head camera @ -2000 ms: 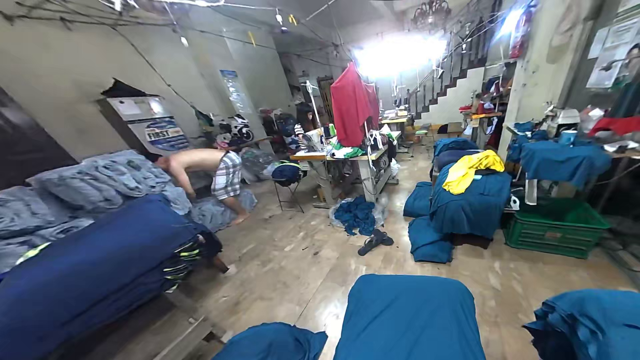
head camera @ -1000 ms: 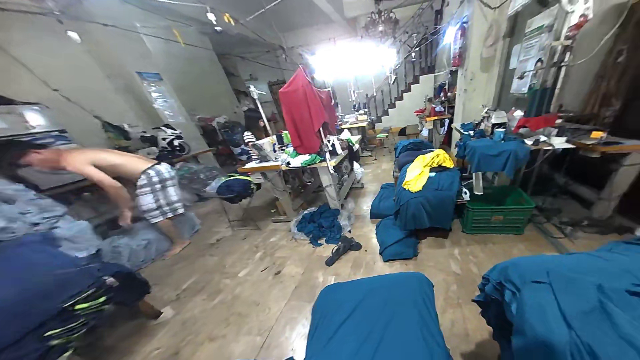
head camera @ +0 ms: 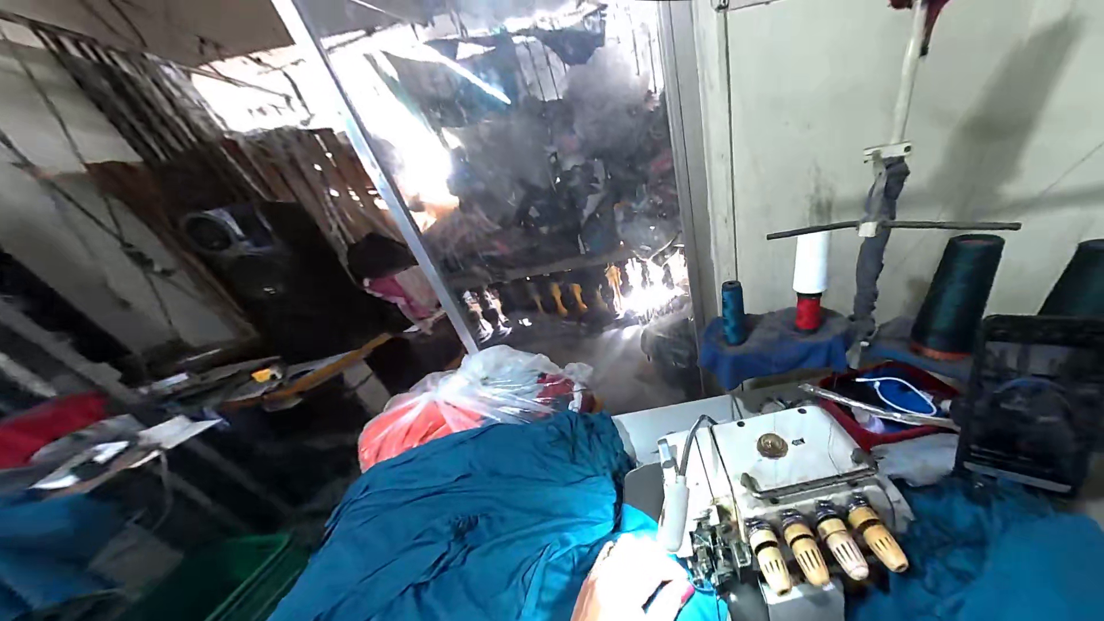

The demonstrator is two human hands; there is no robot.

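Note:
My left hand [head camera: 634, 580], brightly lit and cut off by the bottom edge, rests at the teal fabric [head camera: 483, 517] just left of the needle area of a white overlock sewing machine [head camera: 798, 461]. Glare hides its fingers, so whether they grip the cloth is unclear. The fabric lies in a large wrinkled heap left of the machine. Four tension dials [head camera: 828, 543] line the machine's front. My right hand is not in view.
A plastic bag with red contents [head camera: 440, 405] sits behind the fabric. Teal thread cones [head camera: 957, 293], a red tray [head camera: 888, 401] and a dark-screened device [head camera: 1031, 405] stand at the right. A green crate [head camera: 250, 578] is at lower left.
The view has swung from the wide workshop floor to the overlock machine. My left hand has come into view beside the teal fabric.

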